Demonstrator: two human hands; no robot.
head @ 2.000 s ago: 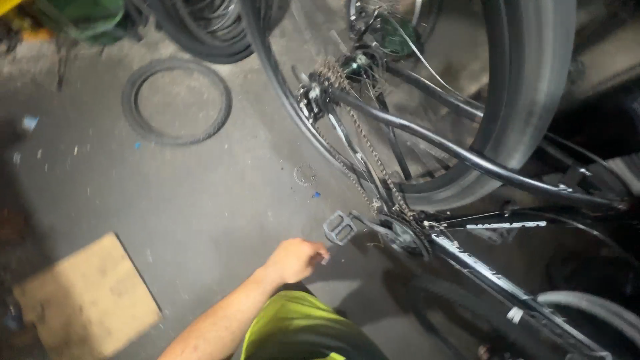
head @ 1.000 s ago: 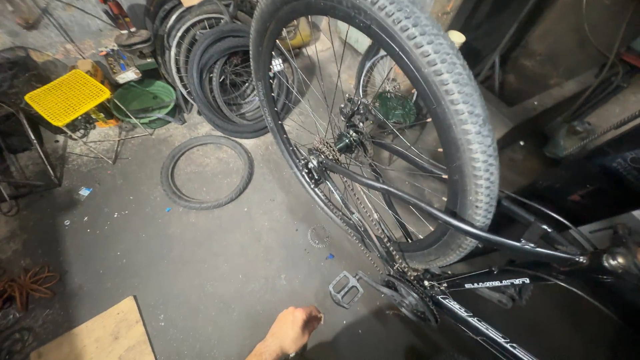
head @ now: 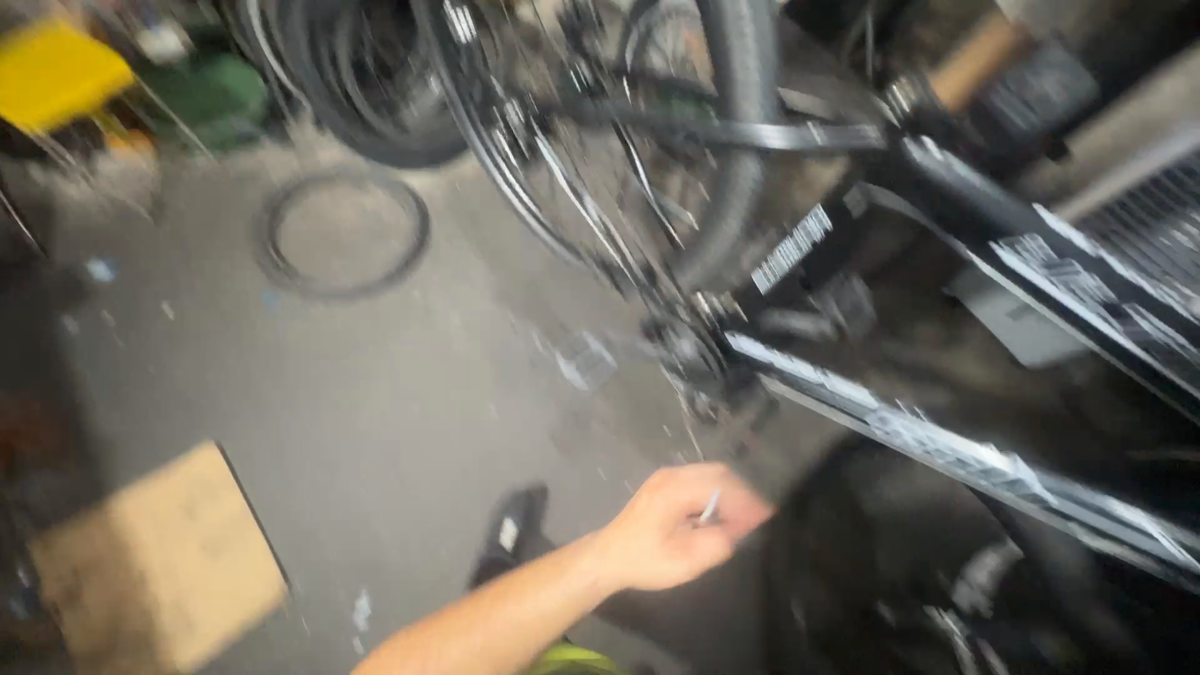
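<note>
My left hand is closed around a small, shiny, metal-looking object; motion blur keeps me from telling its kind. Above and to the right of the hand, apart from it, runs the black bicycle frame with white lettering. Just above the hand are the chainring and crank area, with a flat pedal to its left. The bicycle's wheel, with its knobbly tire, rises at the top centre. My right hand is not in view.
A loose tire lies on the grey floor, with a stack of tires behind it. A brown board is at lower left. A yellow stool and green basin stand at upper left. My shoe shows below.
The view has swung toward the bicycle frame. My left hand, left of the pedal's lower side a second ago, is now below the crank area and nearer the frame's tube.
</note>
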